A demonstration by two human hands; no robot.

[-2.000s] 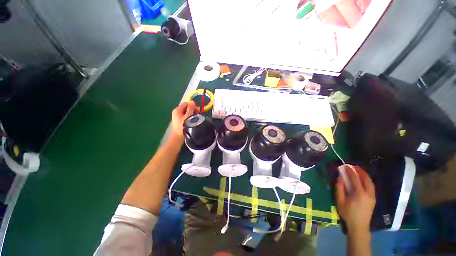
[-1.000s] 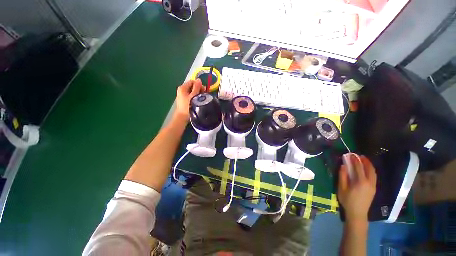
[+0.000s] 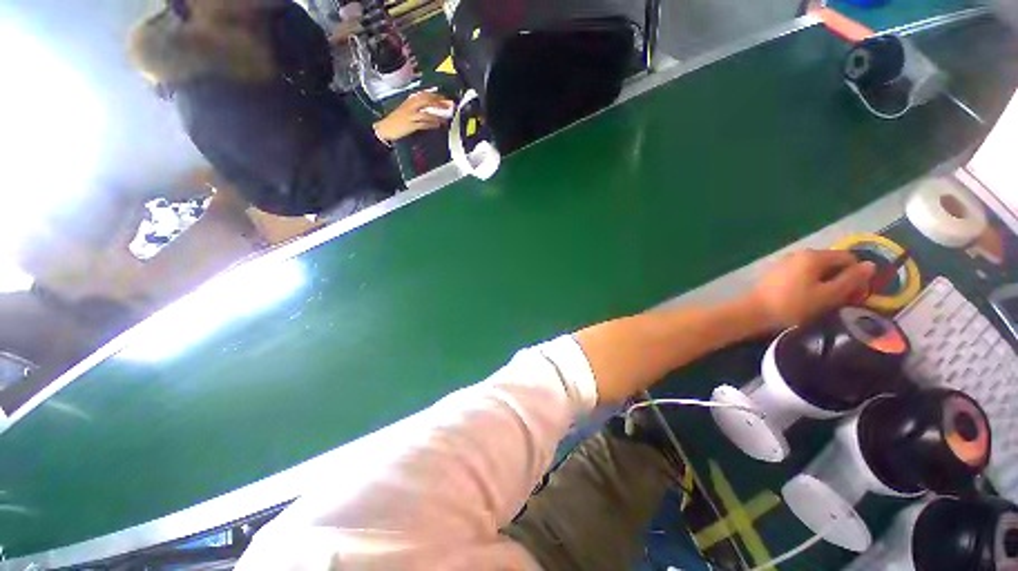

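My left hand (image 3: 809, 288) reaches over the bench beside the head of the nearest security camera (image 3: 826, 363), its fingertips at the yellow tape roll (image 3: 910, 292). Whether the fingers grip anything is unclear. A second camera (image 3: 910, 444) stands beside it, and a third (image 3: 966, 538) is cut off by the lower right edge. They have white bodies and feet and black heads; the first two show pinkish rings round the lens. Thin white cords run from their feet. My right hand is out of the picture.
The keyboard (image 3: 966, 351) and white tape roll (image 3: 947, 212) are at the right. Another camera (image 3: 876, 61) lies at the far upper right. Across the green bench (image 3: 447, 301), a person in dark clothing has a hand (image 3: 413, 116) near a white strap.
The view has swung left, bringing the green bench and the other person into view. My right hand, the mouse and the fourth camera have left the picture. My left hand stays near the tape roll.
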